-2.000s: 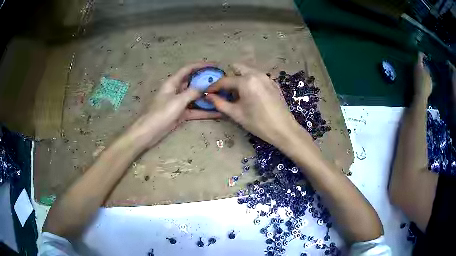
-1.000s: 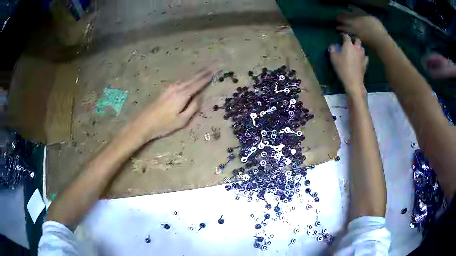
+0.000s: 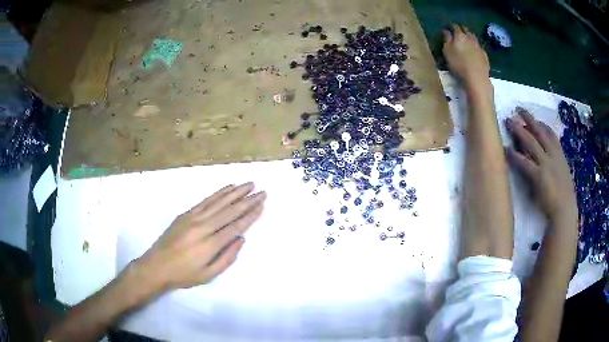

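My left hand (image 3: 204, 237) lies flat and low over the white work sheet (image 3: 267, 287), fingers extended, with nothing seen in it; the space beneath it is hidden. My right hand (image 3: 465, 57) reaches over the green surface at the far right. Its fingers are bent and small in view, and I cannot tell whether they hold anything. A pale disc, probably a housing (image 3: 499, 35), lies just right of it, apart from the fingers. A large loose heap of small dark purple inserts (image 3: 360, 87) spreads from the cardboard sheet (image 3: 220, 87) onto the white sheet.
Another person's hand (image 3: 541, 153) rests at right beside my right forearm. A bluish shiny parts pile (image 3: 591, 180) lies at the far right edge. A bag of dark parts (image 3: 23, 137) and a white paper slip (image 3: 45, 189) are at left. A brown carton (image 3: 77, 57) stands far left.
Two seconds ago both hands held a pale blue disc; they hold it no longer in view. My left hand has moved back from the cardboard to the white sheet. Stray inserts near it no longer show.
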